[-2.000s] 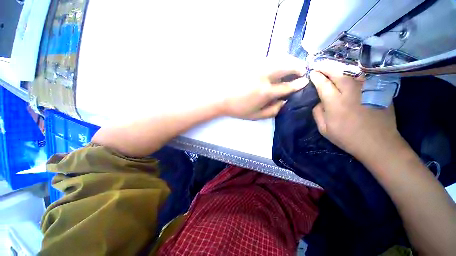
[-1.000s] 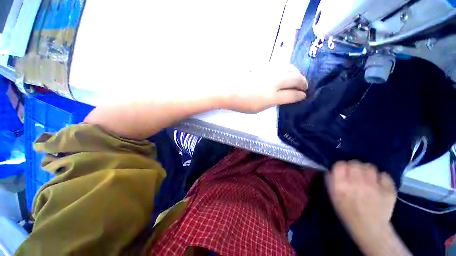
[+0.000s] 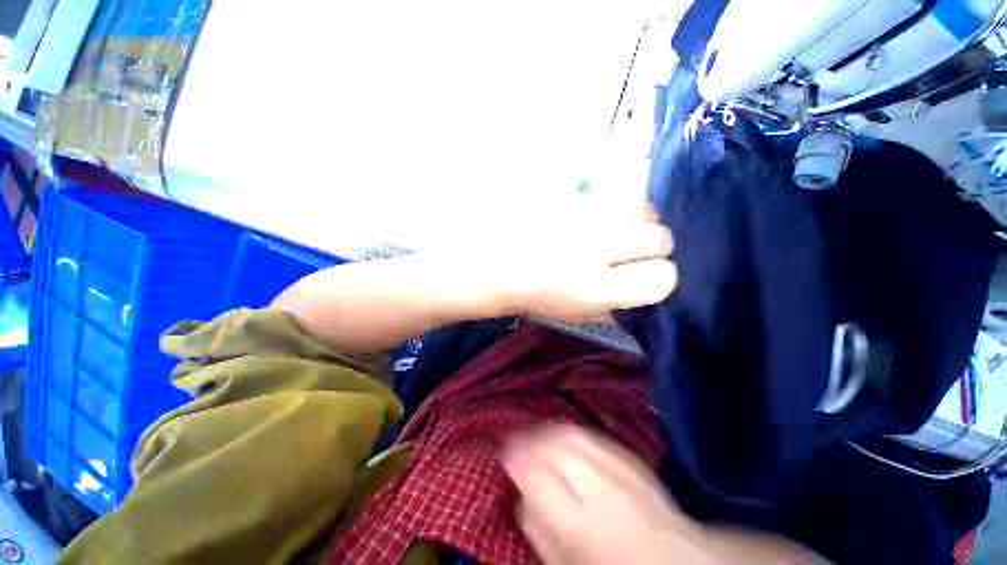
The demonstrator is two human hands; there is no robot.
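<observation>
A dark navy garment [image 3: 751,298] lies in a bundle below the machine head and hangs over the table's front edge. A white cord or trim [image 3: 845,366] shows on it. My left hand [image 3: 618,265] rests at the garment's left edge, fingers together; whether it pinches the cloth is not clear. My right hand [image 3: 585,486] is blurred, low in front of the red checked apron, away from the needle; its fingers are partly curled and I cannot tell if it holds anything. The needle area [image 3: 718,116] has thin white threads beside it.
The white sewing machine head [image 3: 817,55] is at the upper right, with a grey cylinder fitting [image 3: 823,158] below it. The white table [image 3: 387,121] has brown and blue tape on its left end. Blue plastic crates [image 3: 94,331] stand at the left. The red checked apron [image 3: 464,441] covers the lap.
My right hand has moved from the needle area down to the right, then left across the lap. My left hand has moved slightly down. The garment has spread under the machine head and bunched up.
</observation>
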